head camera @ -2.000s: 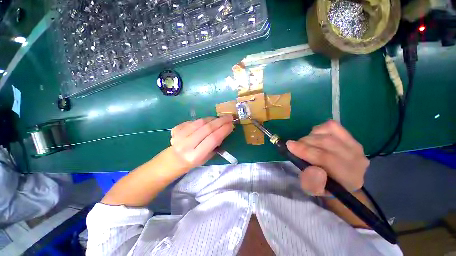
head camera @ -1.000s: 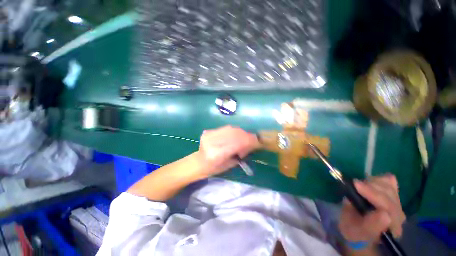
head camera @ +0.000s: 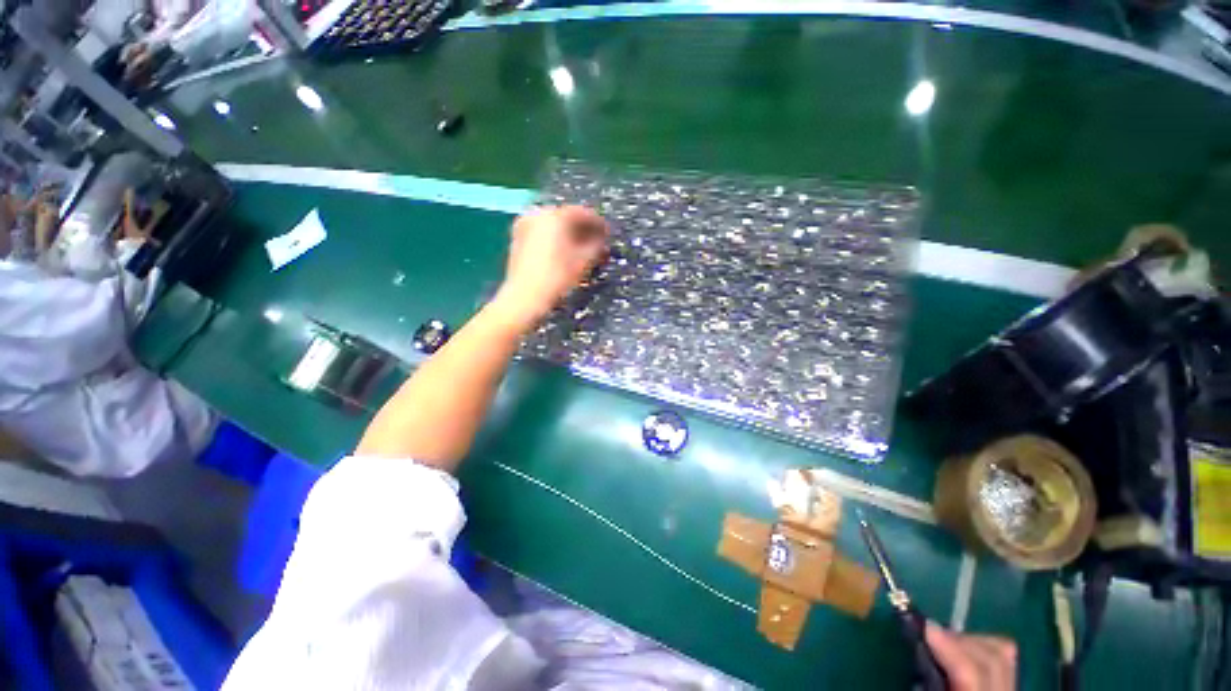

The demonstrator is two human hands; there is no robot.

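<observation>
My left hand [head camera: 551, 259] reaches over the left part of the clear component tray [head camera: 756, 290], which holds rows of small silver parts. Its fingertips are too small and dark to tell what they hold. My right hand [head camera: 975, 659] is at the bottom edge, partly cut off, around the black handle of the soldering iron [head camera: 913, 624]. The iron's tip points up, right of the brown tape cross [head camera: 806, 567]. A small silver part [head camera: 780, 547] sits on the cross. Solder wire [head camera: 624, 533] lies loose across the mat, its end near the cross.
A round black unit [head camera: 664, 433] lies below the tray, another [head camera: 431, 335] near the solder spool [head camera: 338, 369]. Right are the tan tub [head camera: 1015, 501] of silvery bits, a large black housing [head camera: 1053, 358] and a yellow sponge [head camera: 1212, 502]. A person in white [head camera: 81, 358] sits left.
My left hand has left the tape cross and the solder wire and moved up to the tray. The iron's tip has moved off the cross to the right. The view now takes in more of the bench.
</observation>
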